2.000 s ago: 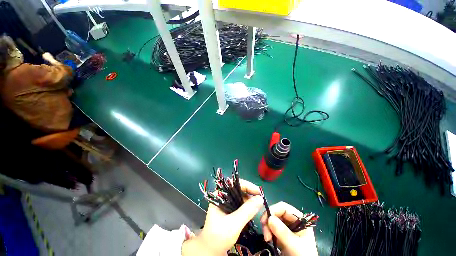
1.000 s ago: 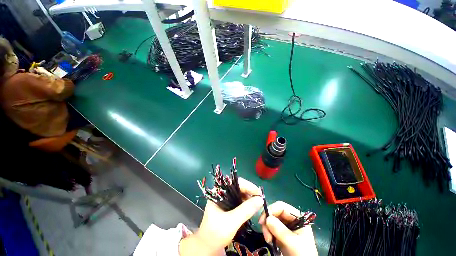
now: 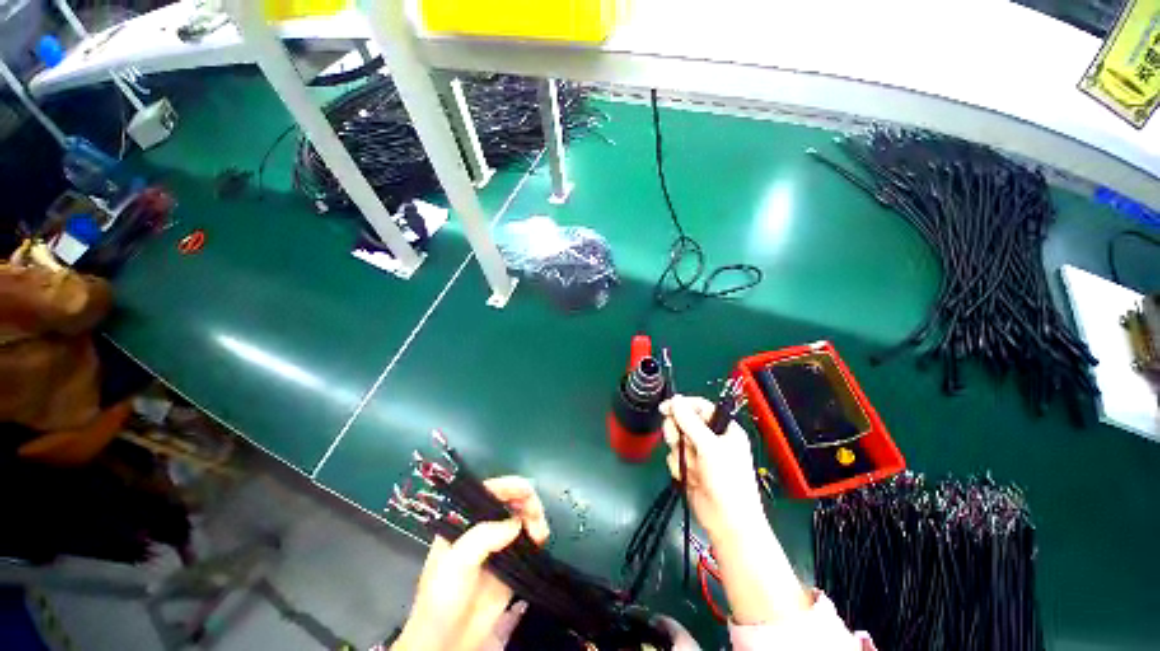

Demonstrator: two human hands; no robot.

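My left hand [image 3: 477,560] is closed around a bunch of black cables [image 3: 547,575], their stripped red and white tips pointing up and left over the bench edge. My right hand [image 3: 707,460] is raised between the heat gun and the meter. It holds a smaller bunch of black cables [image 3: 653,524] whose tips show above the fingers and whose lengths hang down toward my lap. One thin lead stands up apart at its fingertips, in front of the heat gun. Red loops [image 3: 709,580], perhaps scissor handles, show partly behind my right forearm.
A red heat gun [image 3: 632,426] stands upright beside a red-cased meter [image 3: 821,420]. A dense cable row [image 3: 926,560] lies near right, a looser pile [image 3: 986,274] behind it. A clear bag [image 3: 560,261], shelf legs and a large cable heap [image 3: 382,143] are further back. A person [image 3: 51,331] sits far left.
The view has turned right. My hands have moved apart: the left stays low with its bunch, the right has moved up and away toward the meter with the smaller bunch. The red loops have come into view.
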